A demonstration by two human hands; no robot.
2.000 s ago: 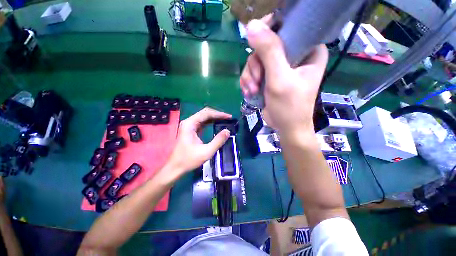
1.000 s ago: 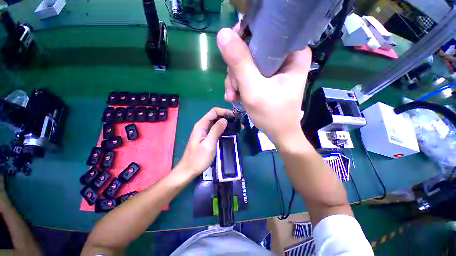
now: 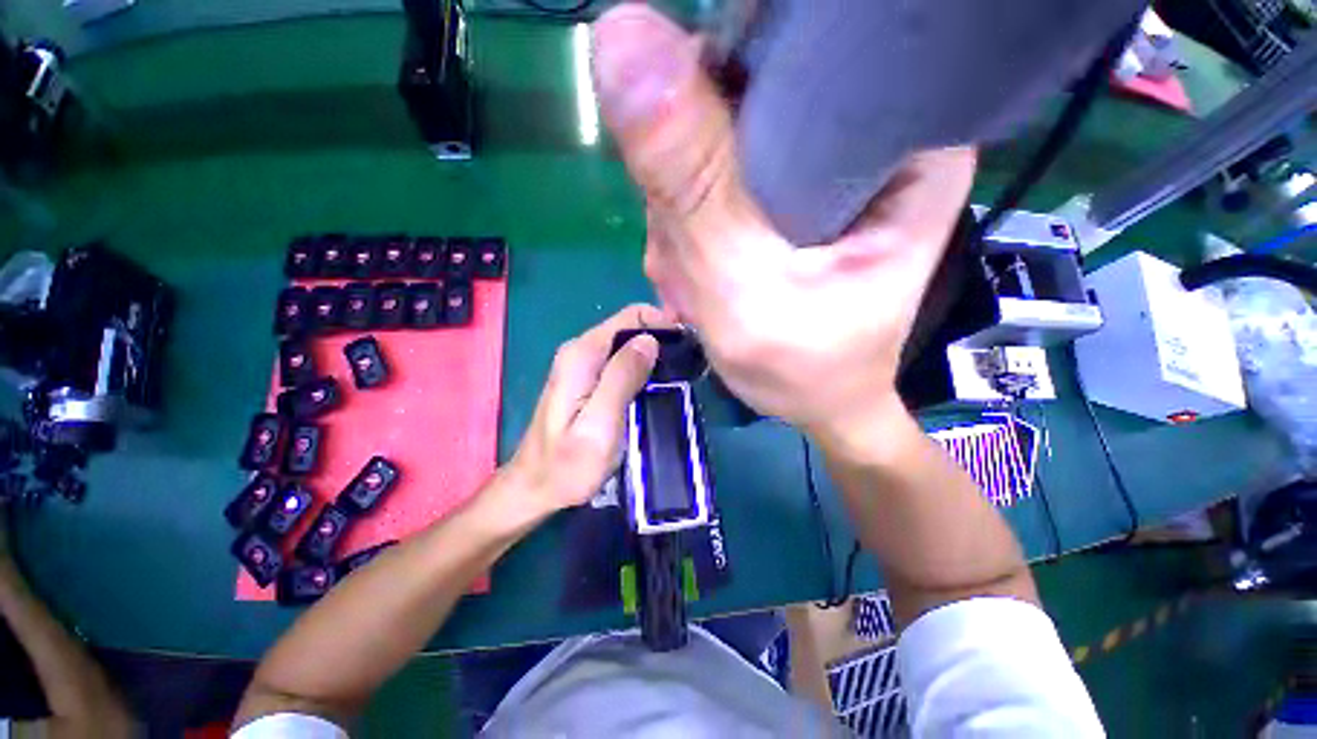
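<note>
The black product housing (image 3: pixel 663 585) lies in the jig (image 3: pixel 589 560) in front of me, with green pads beside its lower part. A silver-white face frame (image 3: pixel 667 459) with a dark window sits on it. My left hand (image 3: pixel 575 419) holds the housing's far end with fingers and thumb. My right hand (image 3: pixel 787 296) is gripped around the thick grey electric screwdriver (image 3: pixel 881 108), which is tilted above the far end. The screwdriver's tip and its contact with the housing are hidden behind my right hand.
Small black modules (image 3: pixel 393 257) lie in rows and a curve on the red mat (image 3: pixel 433 433) at left. Black units (image 3: pixel 109 339) stand far left; another (image 3: pixel 438 72) is at the back. A screw feeder (image 3: pixel 1033 274), white box (image 3: pixel 1160 339) and striped pieces (image 3: pixel 987 455) are at right.
The camera view has shifted. The screwdriver and my right hand look larger and closer, still over the housing's far end. My left hand stays at that end.
</note>
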